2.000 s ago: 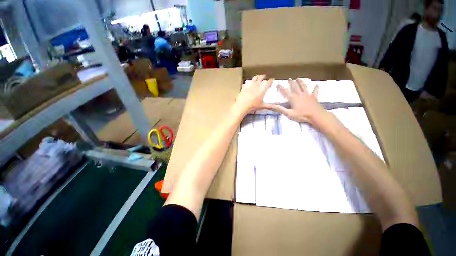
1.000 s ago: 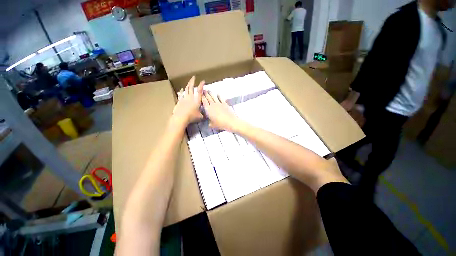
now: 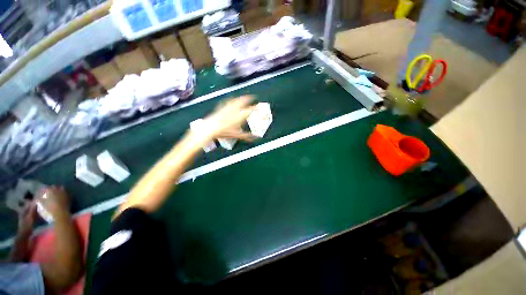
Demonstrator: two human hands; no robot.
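My left hand reaches over the conveyor belt, blurred, fingers apart. A small white product box stands at its fingertips; I cannot tell if they touch it. Two more white boxes, one at the wrist and one under the palm, are partly hidden by the hand. Two other white boxes stand further left on the belt. My right hand is not in view.
An orange-red plastic piece lies on the green worktop's right end, near scissors in a holder. Carton flaps rise at the right edge. Bagged parts line the far side. Another person's hands work at lower left over a pink-red mat.
The view has swung left from the carton to the belt. My left hand has left the white boxes in the carton and is over the belt. My right hand has gone out of view.
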